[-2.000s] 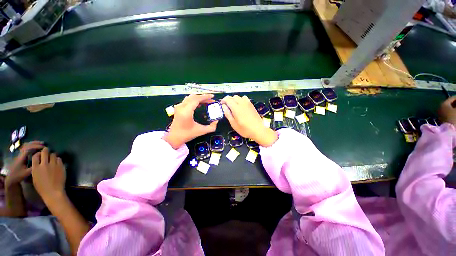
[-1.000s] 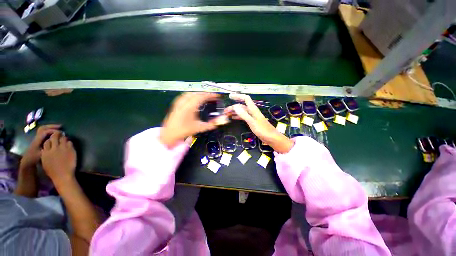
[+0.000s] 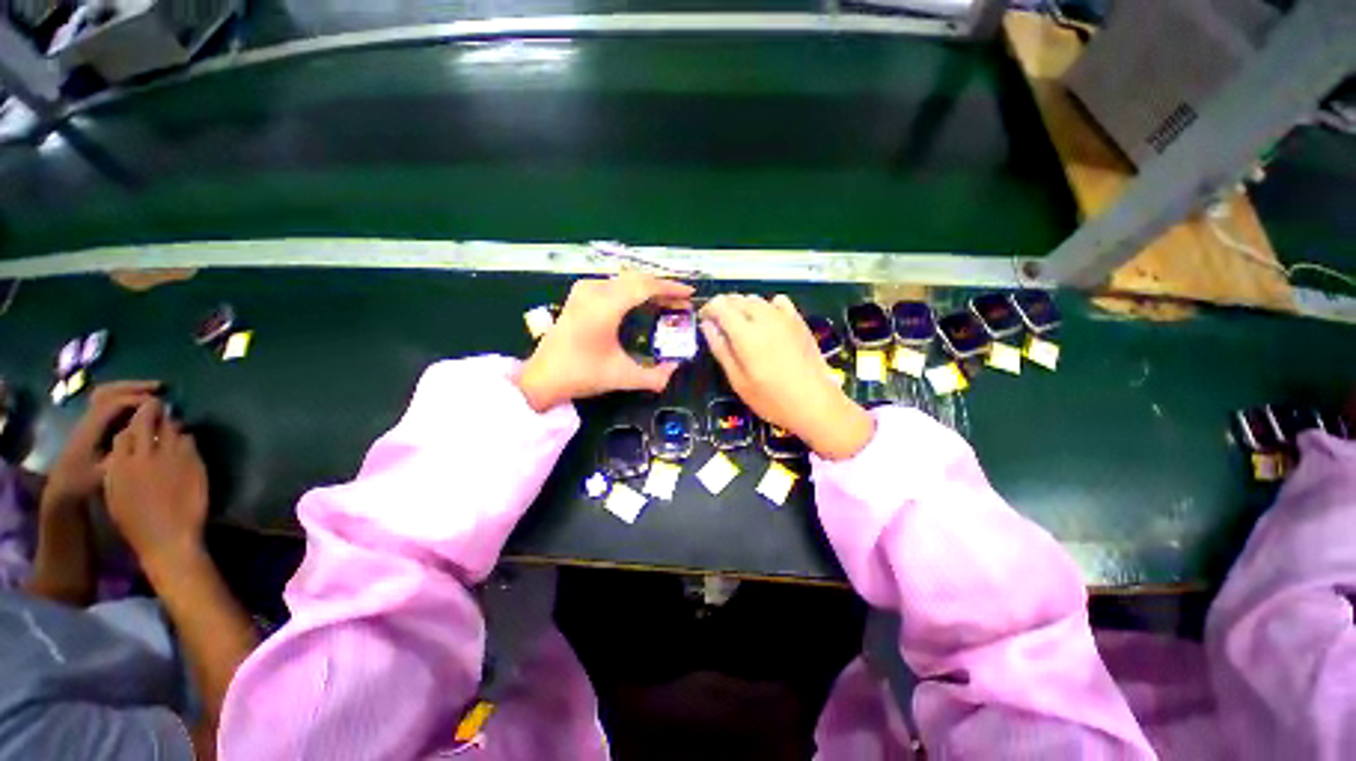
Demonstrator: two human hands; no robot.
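Observation:
A smartwatch unit [image 3: 674, 335] with a bright, whitish lit screen is held between my two hands above the bench. My left hand [image 3: 595, 345] grips its left side with thumb and fingers. My right hand [image 3: 773, 364] is at its right edge, fingertips close to the screen; whether they press on it cannot be told. A front row of watch units [image 3: 672, 433] lies just below my hands, some with small coloured figures, each with a pale square [image 3: 718, 473]. Another row of dark watch units [image 3: 913, 321] lies to the right, partly behind my right hand.
A pale metal strip [image 3: 431, 260] divides the dark green bench [image 3: 372, 387] from the green belt [image 3: 669, 149]. A slanted metal post [image 3: 1175, 171] and a grey box [image 3: 1167, 75] stand right rear. Another person's hands [image 3: 149, 468] are at left; a pink sleeve [image 3: 1294, 550] is at right.
The lit screen, tilted and blurred a second ago, faces up again. My right hand has closed in on the watch's edge. A further watch unit now shows on the bench at left.

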